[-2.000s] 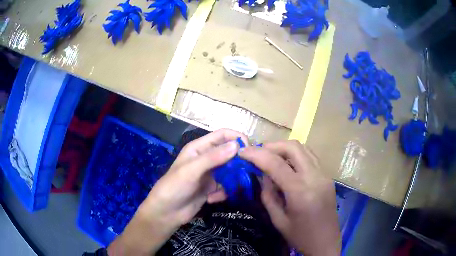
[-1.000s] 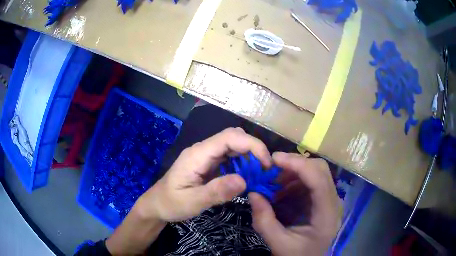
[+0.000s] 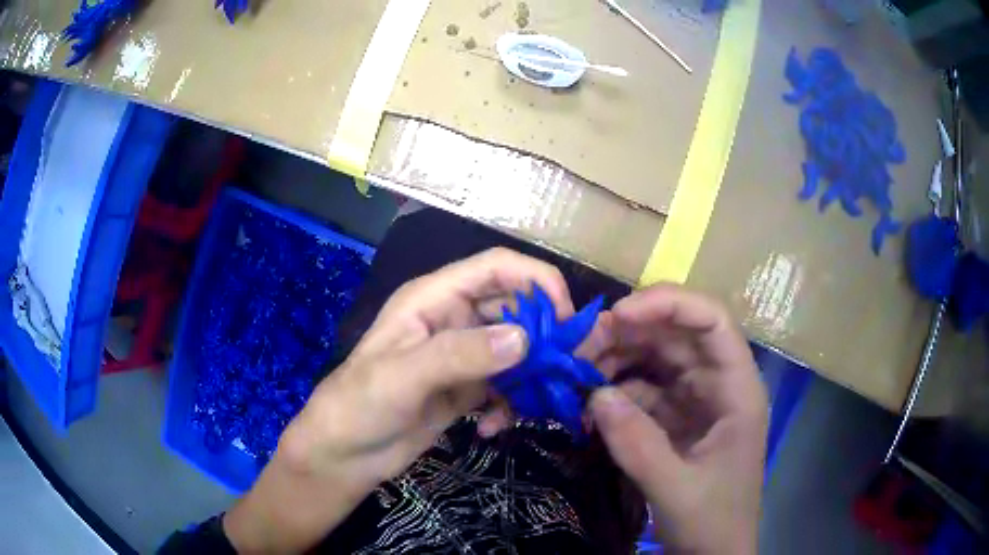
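Observation:
A blue spiky hair piece (image 3: pixel 544 358) is held up over my lap, in front of the bench edge. My left hand (image 3: pixel 418 369) grips its left side between thumb and fingers. My right hand (image 3: pixel 683 396) touches its right side with thumb and fingertips, the fingers curled. The underside of the piece is hidden by my fingers. A small white oval glue dish (image 3: pixel 540 60) with a pale applicator stick (image 3: pixel 604 69) lying across it sits on the cardboard bench (image 3: pixel 542 119).
Yellow tape strips (image 3: pixel 710 152) frame the dish. A thin tan stick (image 3: pixel 649 35) lies beside it. Blue locks (image 3: pixel 844 136) are heaped at right, near round blue parts (image 3: pixel 930 256). A blue tote (image 3: pixel 271 336) of blue pieces and a white-lined tray (image 3: pixel 71 228) stand at left.
The hair piece has turned in my hands and its spikes now show upward and spread. The bench view has shifted with my head, first right and down-out, then slightly left.

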